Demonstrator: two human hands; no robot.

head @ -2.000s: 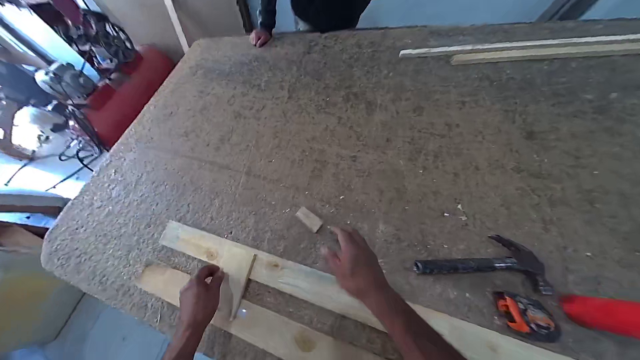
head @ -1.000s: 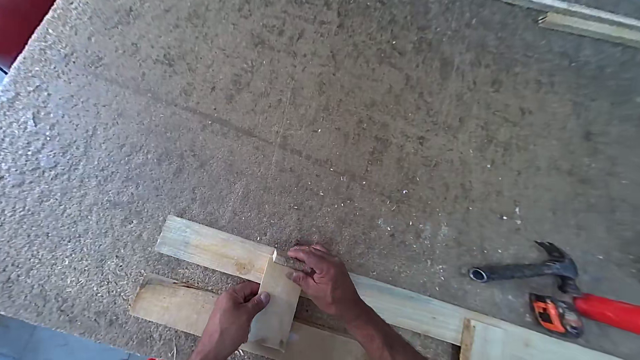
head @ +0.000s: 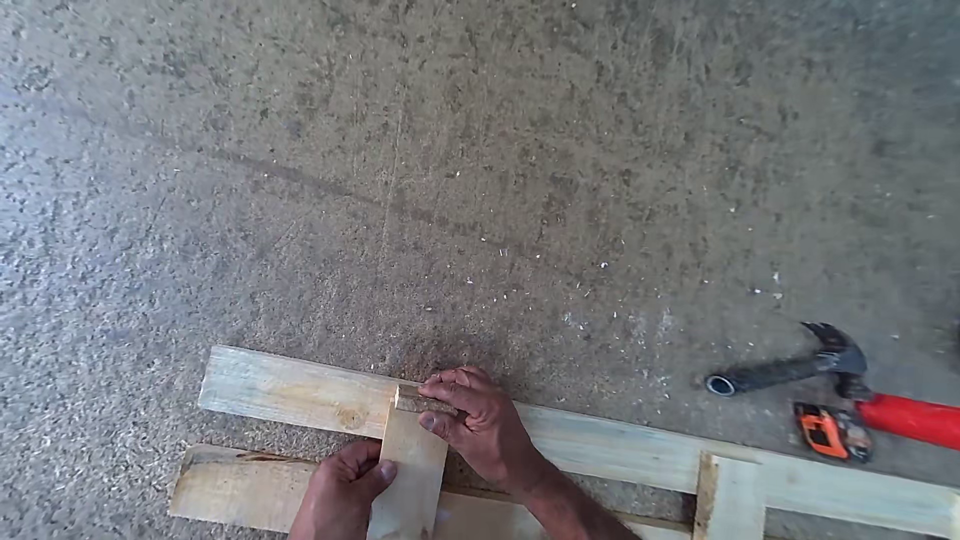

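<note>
My left hand grips the left edge of a short wooden crosspiece between thumb and fingers. The crosspiece lies across an upper board and a lower board, which run roughly parallel. With my right hand I hold a small wood block at the crosspiece's upper end, over the upper board. Fingers hide part of the block. A second crosspiece spans the boards farther right.
To the right, a claw hammer with a black handle lies on the rough worktop. Beside its head are an orange and black tape measure and a red cylindrical object. Pale wood chips are scattered about.
The small block, loose on the worktop two seconds ago, is now in my right hand at the crosspiece's end. My left hand stays at the crosspiece. The view has tilted down and closer.
</note>
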